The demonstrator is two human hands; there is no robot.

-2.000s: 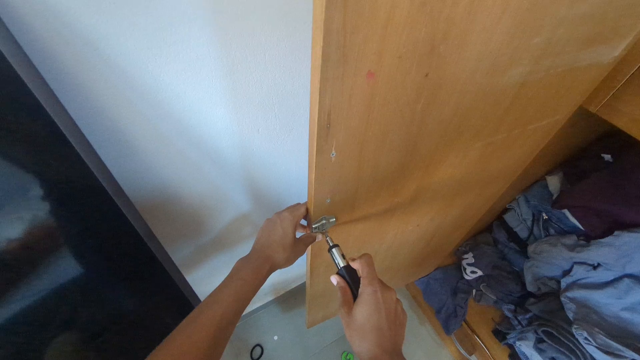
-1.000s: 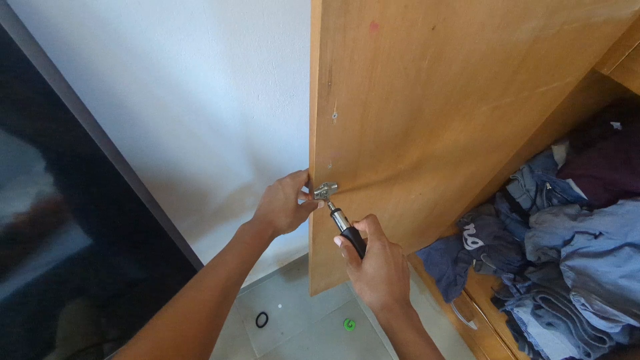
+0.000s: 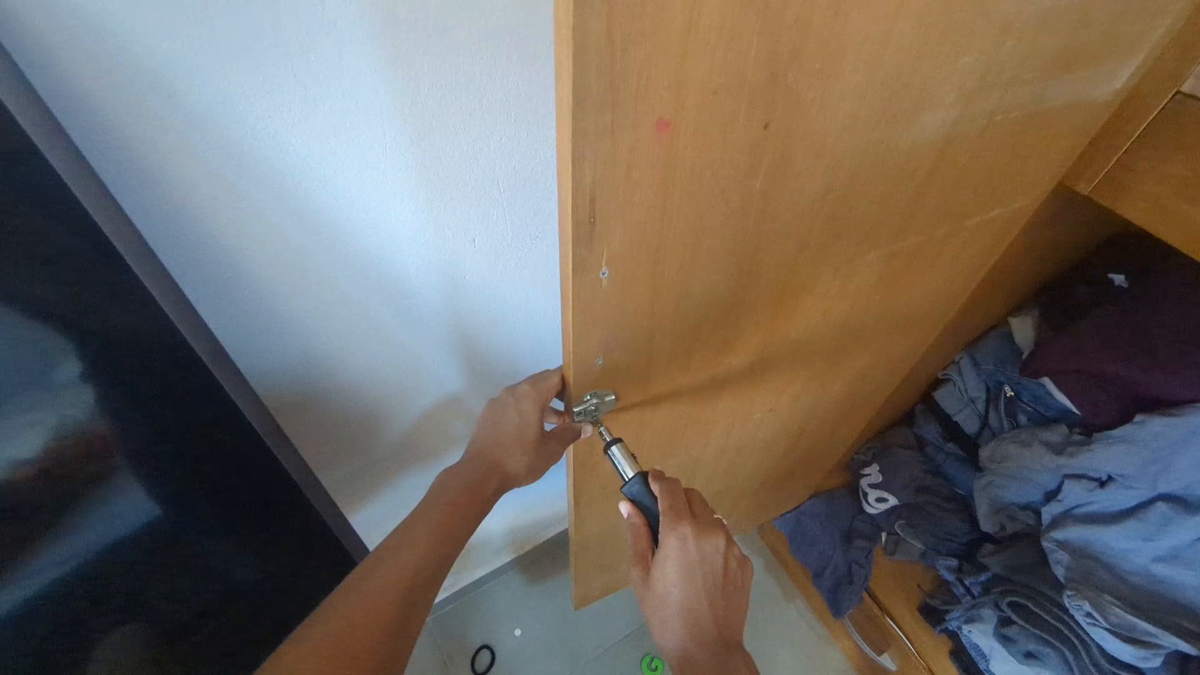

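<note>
A wooden cabinet door [image 3: 769,262] stands open, its free edge beside a white wall. Low on that edge is a metal latch or hinge fitting [image 3: 594,405]. My left hand [image 3: 516,431] grips the door's edge from the wall side, its thumb just below the fitting. In my right hand [image 3: 692,562] is a screwdriver [image 3: 626,464] with a black handle and a shiny metal collar. Its tip meets the lower side of the fitting, near my left thumb. Two small screws or screw holes [image 3: 603,274] show in the door above the fitting.
Piled clothes [image 3: 1106,506] fill the cabinet's lower shelf at right. A dark glossy panel [image 3: 141,450] leans across the left side. On the tiled floor [image 3: 562,628] lie a black ring [image 3: 482,659], a green letter-shaped piece [image 3: 652,665] and a small white bit.
Both hands remain at the fitting, with the screwdriver held against it throughout. The view has shifted slightly.
</note>
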